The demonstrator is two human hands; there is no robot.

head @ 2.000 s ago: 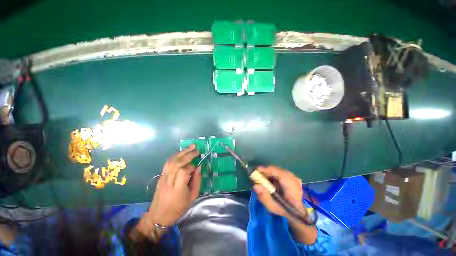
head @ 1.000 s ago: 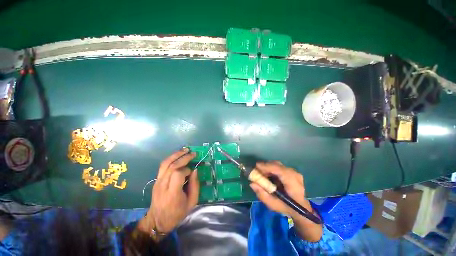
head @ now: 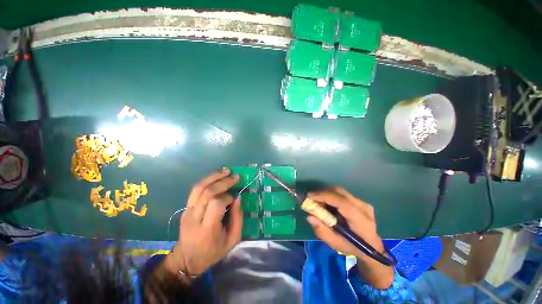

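The green PCB panel (head: 279, 200) lies flat near the bench's front edge. My left hand (head: 208, 218) rests over its left column and holds thin solder wire (head: 246, 185), whose end reaches the top of the centre strip. My right hand (head: 344, 222) grips the soldering iron (head: 320, 212) by its pale tan part. The iron's metal tip points up-left and meets the wire's end at the top of the centre strip. Whether an orange flex circuit lies there cannot be made out. The left hand hides part of the left column.
Loose orange flex circuits (head: 98, 155) lie in two clusters at left. Stacked PCB panels (head: 331, 62) are at the far side. A whitish cup (head: 410, 127) stands beside the black soldering station (head: 466, 107). A black unit (head: 27, 151) is at the left edge, a blue plastic item (head: 416, 258) below right.
The view has shifted, so the stacked panels and cup sit further right. The iron tip and wire end have moved from the right column to the top of the centre strip. Both hands keep their holds.
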